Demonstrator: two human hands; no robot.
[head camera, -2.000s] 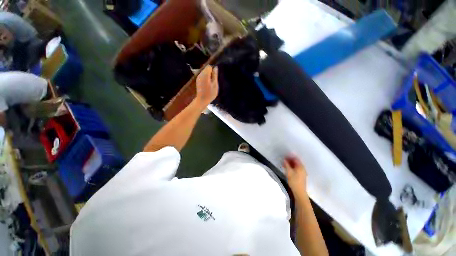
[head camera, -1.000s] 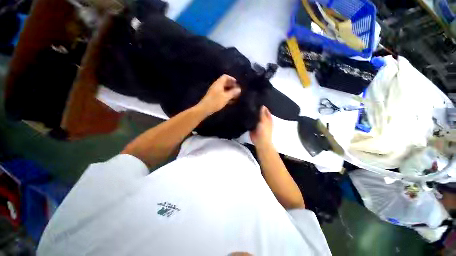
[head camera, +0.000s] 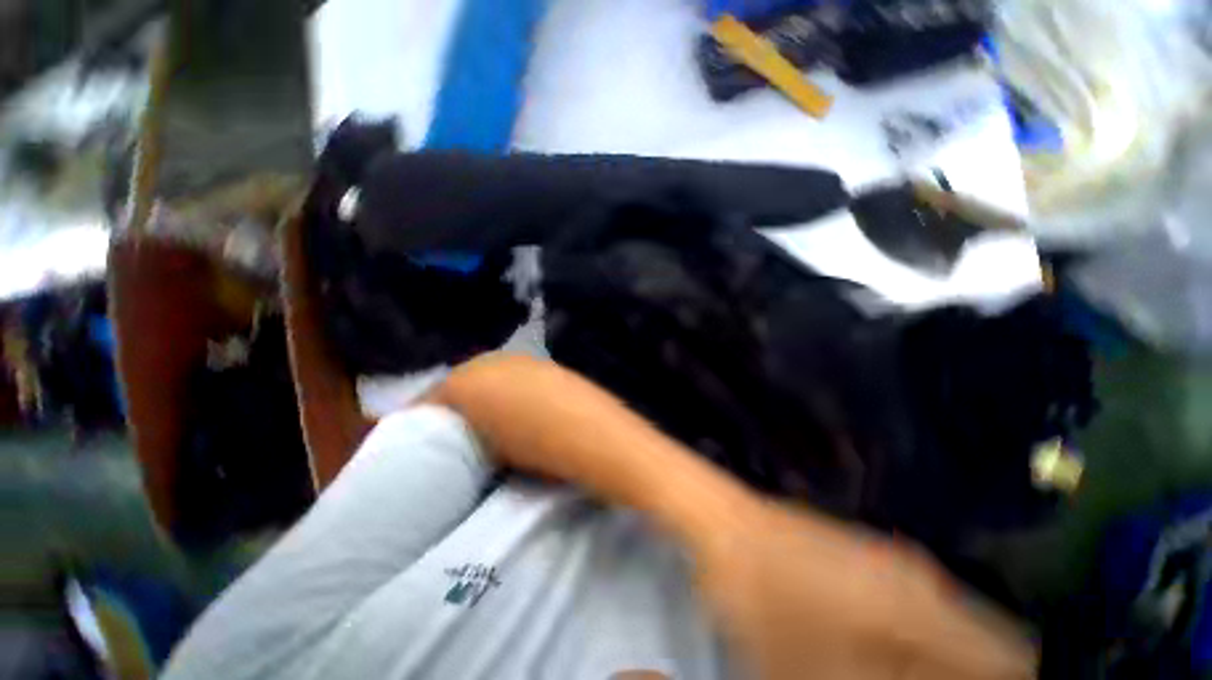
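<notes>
Black cloth (head camera: 744, 345) lies in a large dark heap against the near side of the charcoal sleeve board (head camera: 598, 186) and over the table's front edge. My left arm reaches across my body to the lower right, over the cloth's near edge. What looks like my left hand (head camera: 864, 604) is large, badly blurred and near the bottom edge; its fingers and any hold are unclear. My right hand cannot be made out. The iron (head camera: 917, 223) rests beyond the board's right end.
A brown open bin (head camera: 326, 385) with black cloth stands at left. A blue board (head camera: 485, 80) lies behind the sleeve board. A yellow strip (head camera: 771, 64) lies on folded black pieces at the back. A bundle with a pale yellow tag (head camera: 1057, 465) hangs at right. Cream cloth is at upper right.
The view has turned towards the right. Both hands have left the cloth on the board; my left arm now crosses to the lower right. The cloth now lies along the board's near side.
</notes>
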